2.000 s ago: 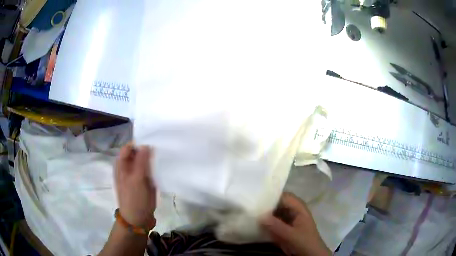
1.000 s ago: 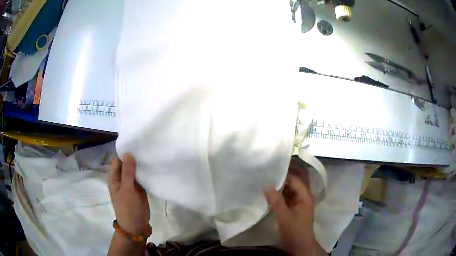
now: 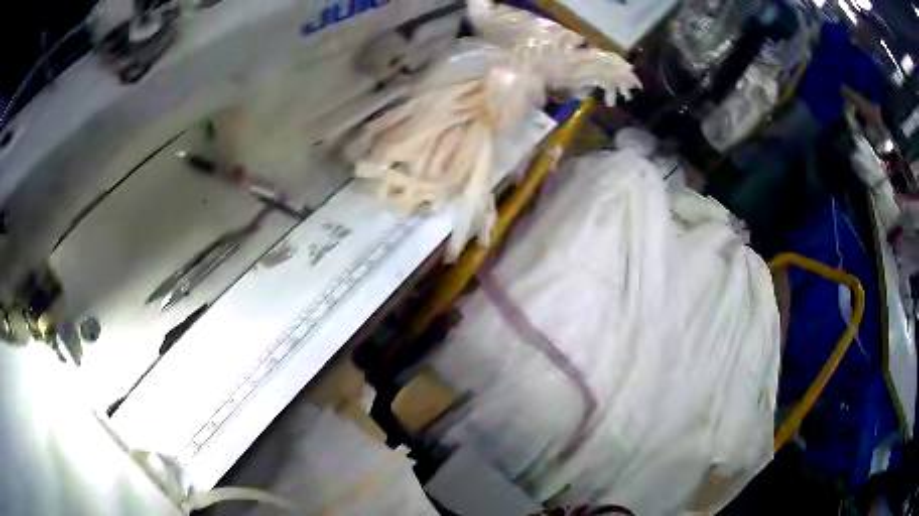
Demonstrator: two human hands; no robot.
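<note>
Neither of my hands is in the picture. The white fabric panel lies at the lower left under the bright light, cut off by the frame edge. A narrow cream strip hangs at its side by the table's front edge. The thread snips lie on the table with a thin dark pen-like tool beyond them. A bundle of pale peach strips is heaped at the table's right end. The view is tilted and somewhat blurred.
The machine head with blue lettering is at the top. A printed ruler scale runs along the table's front edge. White pieces tied with a purplish strip are heaped on the right, by a yellow frame.
The view has swung to the right and tilted. Both hands, earlier at the panel's lower edges, are out of the picture. The peach bundle and the right-hand cloth heap now show.
</note>
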